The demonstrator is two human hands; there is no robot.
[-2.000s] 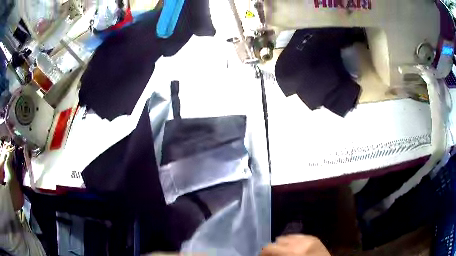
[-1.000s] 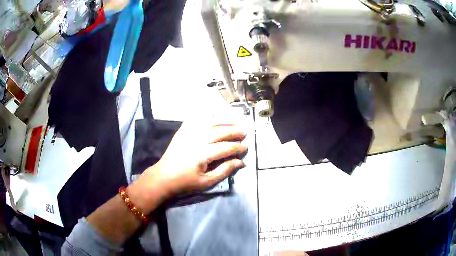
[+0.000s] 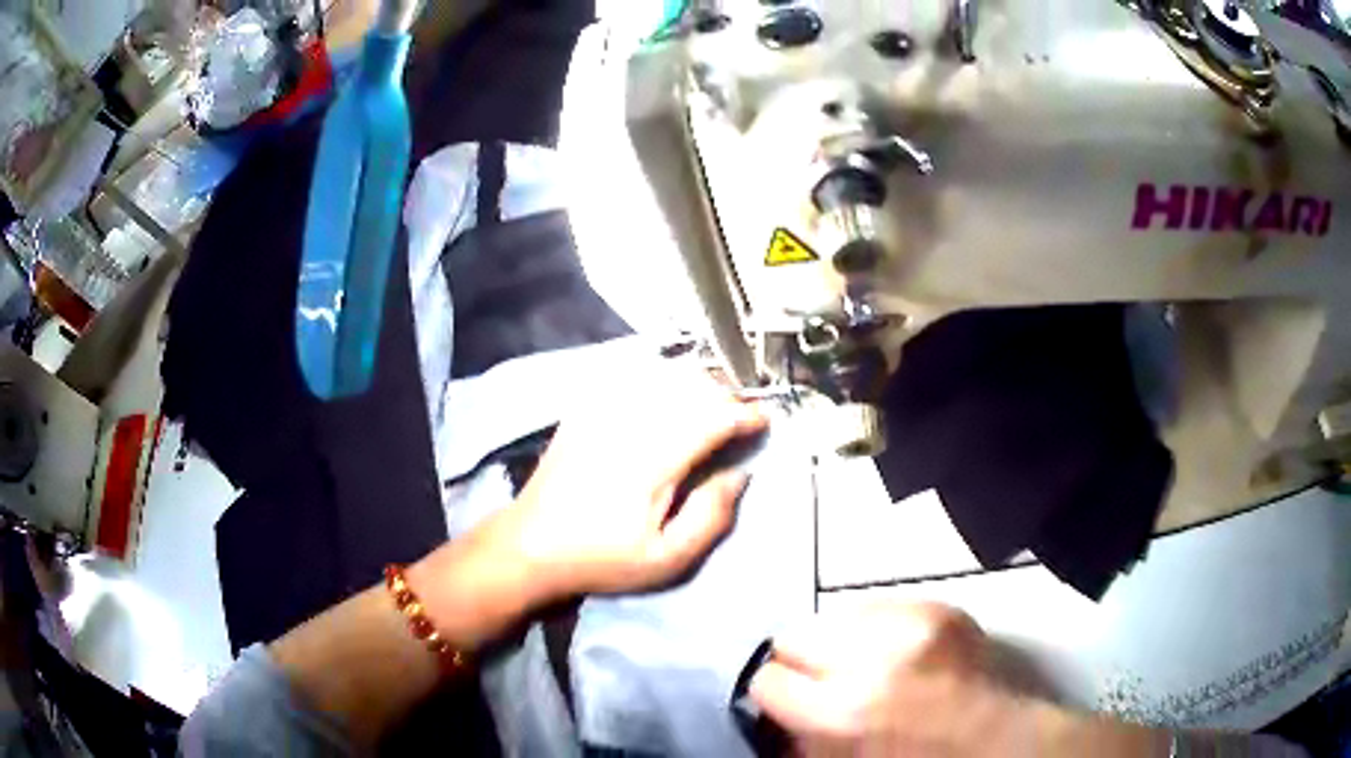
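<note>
The garment being sewn (image 3: 519, 393), dark cloth with pale grey-blue areas, lies left of the needle and runs to the front edge. My left hand (image 3: 637, 504) lies on the pale cloth, fingertips beside the presser foot (image 3: 774, 394); its fingers press the cloth rather than visibly gripping it. My right hand (image 3: 889, 681), at the bottom centre, holds the cloth's edge, where a dark bit shows at the fingers. The sewing machine (image 3: 1008, 163) is cream-white with "HIKARI" in magenta. Glare hides the needle point.
Black cut pieces (image 3: 1037, 437) lie under the machine arm. A flat blue paddle shape (image 3: 356, 222) hangs over the cloth at left. A black cloth stack (image 3: 245, 311) lies at the back left. A red flat item (image 3: 122, 481) is at far left. A printed ruler (image 3: 1259, 666) runs along the front right.
The view has moved closer to the machine. The garment has moved up beside the presser foot. My left hand has come onto it, and my right hand has come up to hold its edge.
</note>
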